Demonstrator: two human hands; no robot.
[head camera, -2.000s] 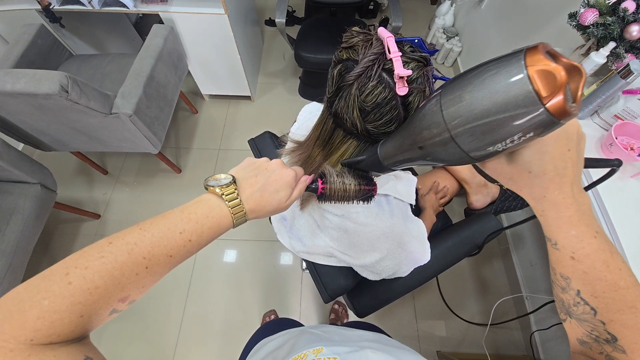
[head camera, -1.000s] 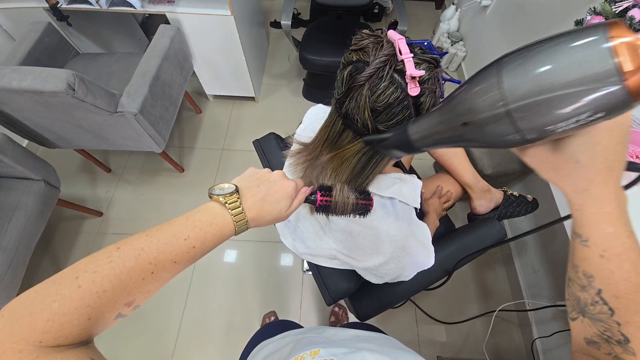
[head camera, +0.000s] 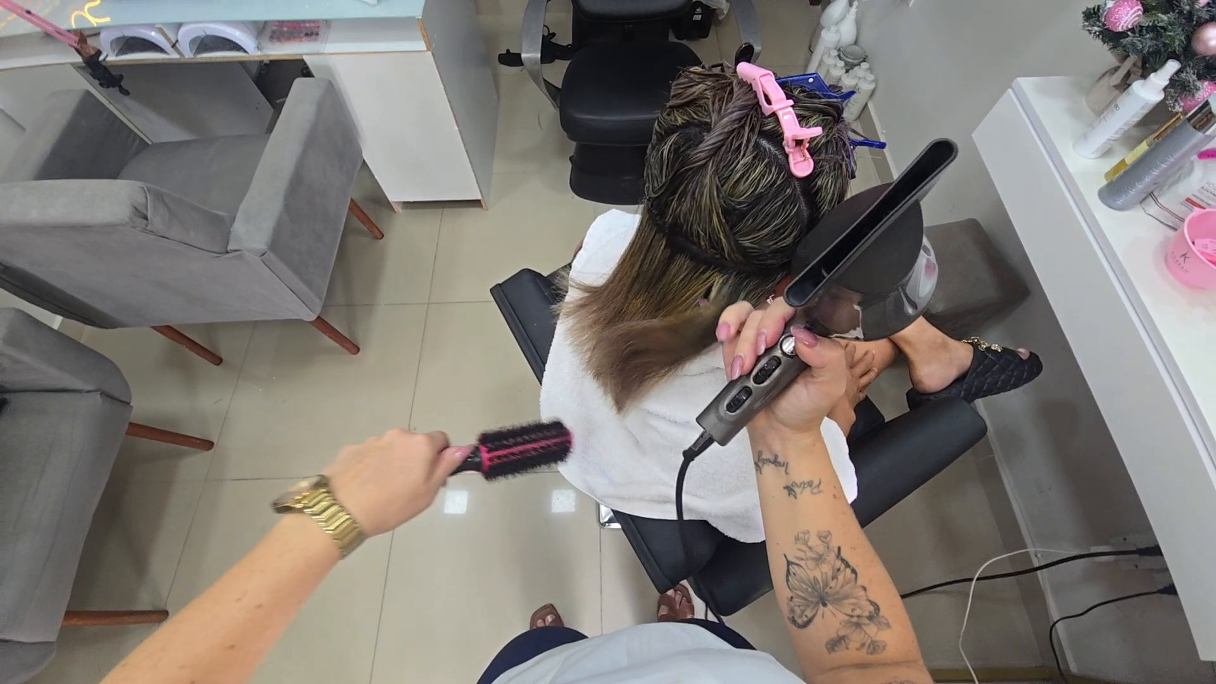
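My left hand grips the handle of a round hairbrush, its black and pink barrel beside the white towel, apart from the hair. In my right hand is a hair dryer, held by its grip, the flat nozzle tilted up and to the right. Beyond it sits a person seen from behind, with long damp-looking hair hanging loose over the towel. The upper hair is sectioned, with a pink clip and a blue clip in it.
The person sits in a black salon chair. An empty black chair stands beyond. Grey armchairs are at left. A white counter at right holds bottles and a pink cup. The dryer's cord hangs down; other cables run near the wall.
The brush has come out of the hair and moved left and toward me. The dryer has swung round, its nozzle no longer pointing at the hair, and my right hand is lower and further left.
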